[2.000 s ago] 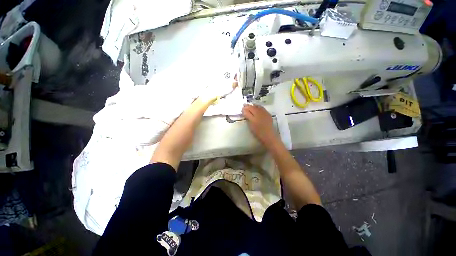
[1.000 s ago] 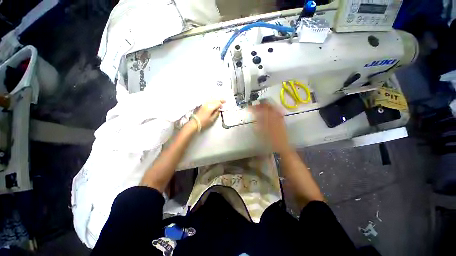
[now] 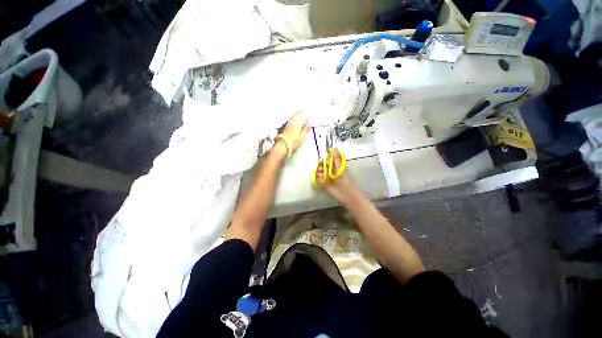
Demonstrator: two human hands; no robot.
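My right hand (image 3: pixel 334 177) holds the yellow-handled scissors (image 3: pixel 338 165), with fingers in the loops and the blades pointing up toward the cloth edge just left of the needle area. My left hand (image 3: pixel 294 134) lies on the white garment (image 3: pixel 198 165) left of the needle; its fingertips are on the cloth, but a grip is hard to make out. The garment spreads over the table's left side and hangs down beside my lap. The presser foot and needle (image 3: pixel 348 129) are right of the cloth edge.
The cream sewing machine (image 3: pixel 449 86) spans the table's right. A white strip (image 3: pixel 388 165) hangs over the front edge. A black phone (image 3: pixel 462 146) and yellow label (image 3: pixel 513 135) lie at the right end. A white garment pile (image 3: pixel 218 33) sits at the far left corner.
The scissors left their place right of the needle and are now in my right hand, left of it. My left hand moved up a little over the cloth. The camera view has shifted.
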